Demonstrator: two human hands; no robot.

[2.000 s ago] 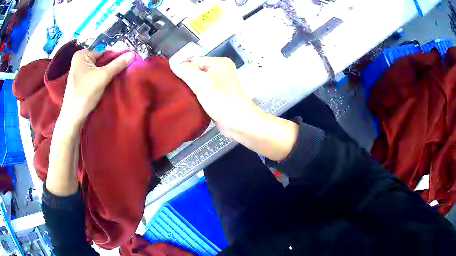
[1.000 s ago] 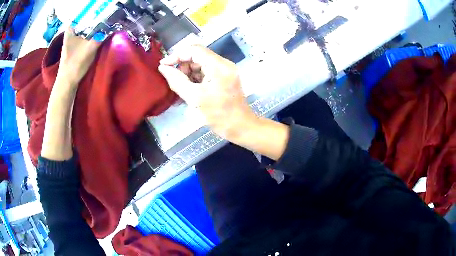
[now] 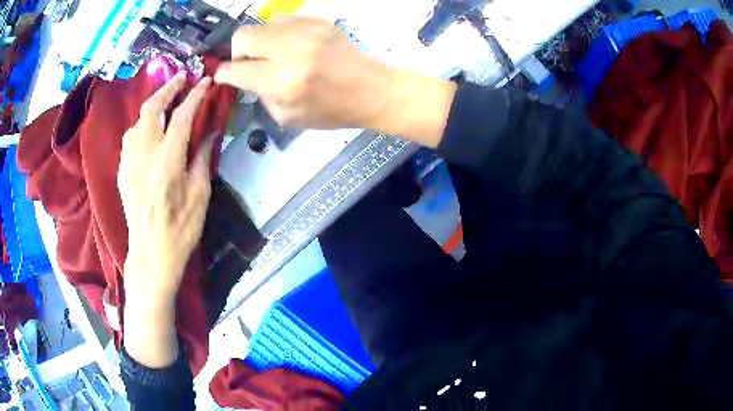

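Observation:
The rust-red garment lies over the left part of the table, its upper edge at the sewing machine's needle area under a pink-purple glow. My left hand lies on the garment, fingers pointing up to the edge near the needle. My right hand is beside the needle area, thumb and fingertips pinching the garment's edge. The exact grip of the left fingertips on the cloth cannot be told. A small white label shows on the garment's lower left.
A ruler strip runs along the table's front edge. The pale cloth plate has a round dark hole or knob. A blue bin stands below with red cloth beside it. Another blue bin at the right holds red garments.
My left hand has moved right onto the garment near the needle. My right hand has moved up and left to the cloth edge. The cloth has shifted left, uncovering more of the plate.

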